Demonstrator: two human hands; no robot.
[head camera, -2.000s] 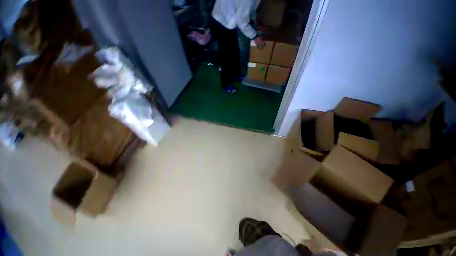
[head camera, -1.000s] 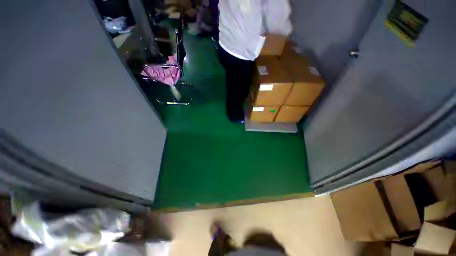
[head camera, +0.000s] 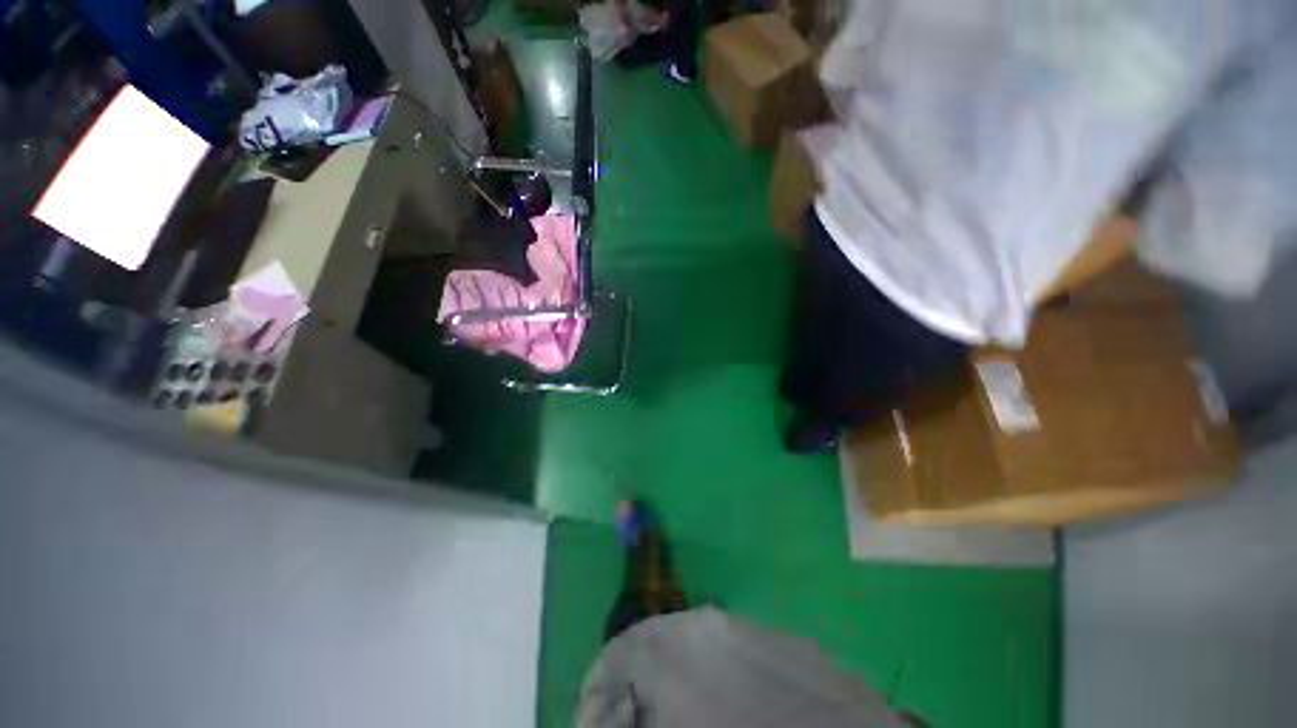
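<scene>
Neither of my hands is in the picture. My clothed body shows at the bottom edge, with one foot forward on the green floor (head camera: 726, 484). Nearest in front of me on the right are stacked brown cartons (head camera: 1095, 405) with white labels, standing on a pale low base (head camera: 953, 541). A person in a white top (head camera: 981, 157) and dark trousers stands beside the cartons and leans over them, partly hiding them.
A metal-framed chair with pink cloth (head camera: 519, 306) stands left of centre. A desk (head camera: 320, 242) on the left bears a bright screen (head camera: 125, 174), papers, a plastic bag and a tray of round dark pieces (head camera: 214, 381). Another carton (head camera: 761, 71) lies farther back. Grey panels flank the doorway.
I have moved forward from the beige floor through the doorway onto the green floor. The person, cartons and chair now appear closer and larger, and the desk has come into view.
</scene>
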